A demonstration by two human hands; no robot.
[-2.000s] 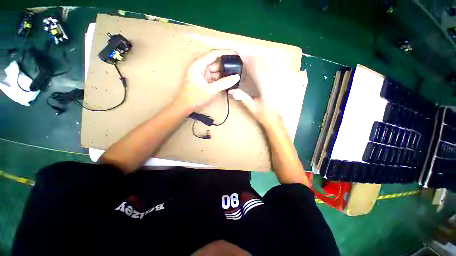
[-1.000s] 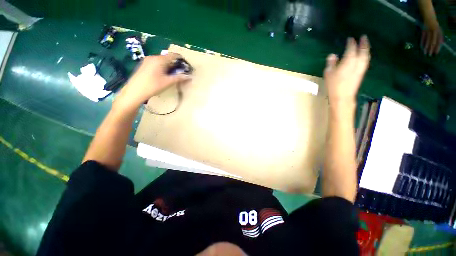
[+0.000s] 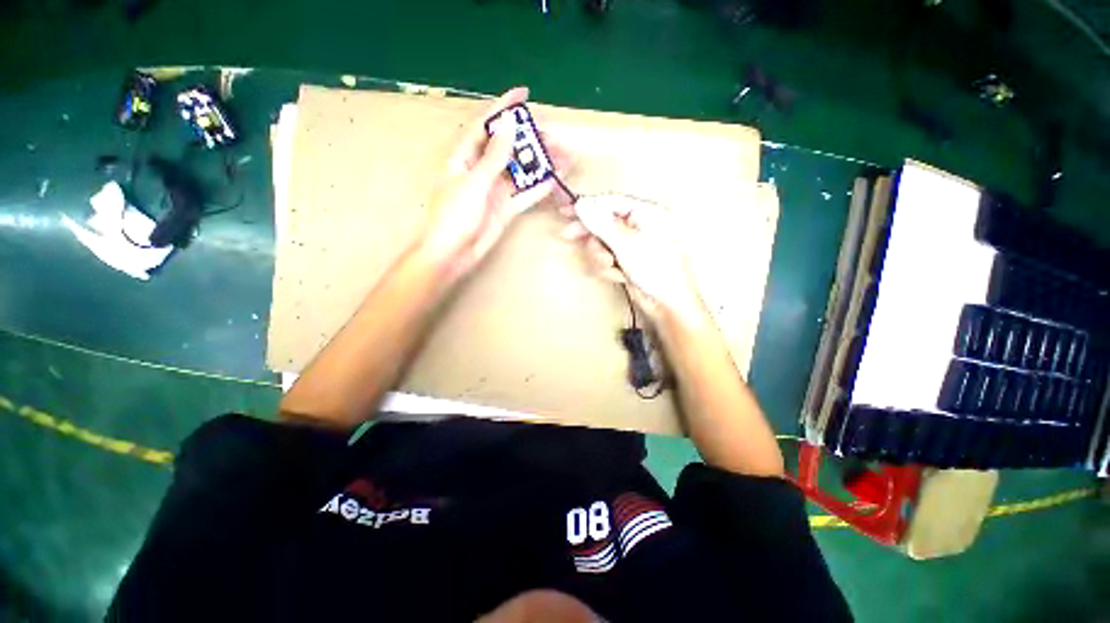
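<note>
My left hand (image 3: pixel 469 201) holds a small black adapter housing (image 3: pixel 523 146) above the cardboard sheet (image 3: pixel 365 243), its open side up and the pale circuit board showing. A thin black output cord (image 3: pixel 629 301) leaves the housing's lower right end. My right hand (image 3: pixel 627 243) pinches this cord close to the housing. The tied cord bundle (image 3: pixel 639 361) hangs or lies below my right hand, over the cardboard; I cannot tell which.
Two open corded units (image 3: pixel 205 116) lie at the upper left on the green bench, near a crumpled white cloth (image 3: pixel 122 231) and black cords. Stacked trays of black pieces (image 3: pixel 1016 353) stand at the right, above a red-legged stool (image 3: pixel 949 511). White sheets (image 3: pixel 457 408) edge the cardboard.
The closed black block held two seconds ago is no longer in my hands. My left hand has brought the open housing from the cardboard's left side to its middle. My right hand has come back to the cord.
</note>
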